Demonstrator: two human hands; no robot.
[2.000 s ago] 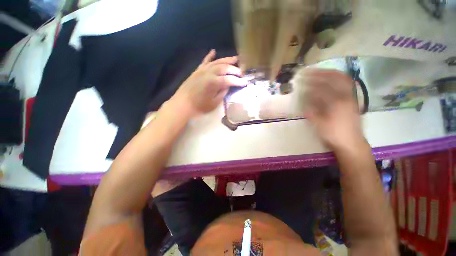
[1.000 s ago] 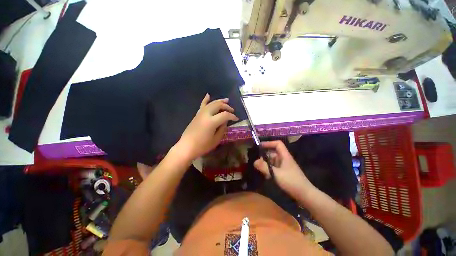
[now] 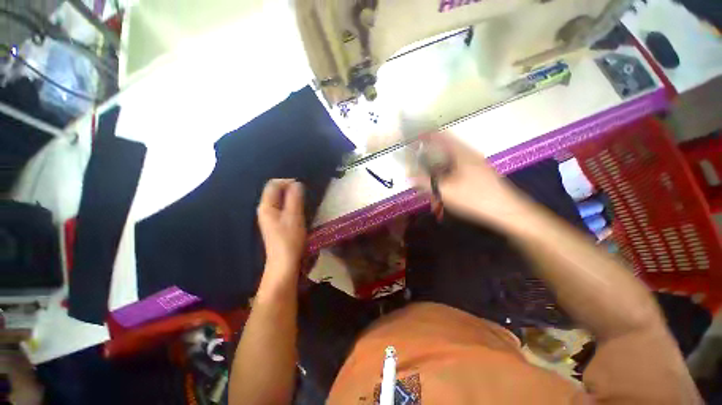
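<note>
The dark garment panel (image 3: 214,213) lies on the white table left of the needle area, its lower part at the front edge. My left hand (image 3: 283,217) is on the panel near its right side, fingers curled; whether it pinches the cloth cannot be told. My right hand (image 3: 459,182) is blurred, right of the panel and apart from it, closed on the scissors (image 3: 435,194), whose dark handles show; the blades are too blurred to make out. A small thin dark cloth strip (image 3: 380,178) lies on the table between my hands.
The sewing machine head (image 3: 340,47) stands behind the panel's right corner. A narrow dark panel (image 3: 103,221) lies at the table's left. Small tools (image 3: 546,75) and a grey control panel (image 3: 625,73) are at right. A red basket (image 3: 645,206) hangs right, another lower left.
The scissors have moved away from the panel's right edge, up and right with my right hand. A thin dark strip now lies apart on the table. My left hand has curled; the view has turned.
</note>
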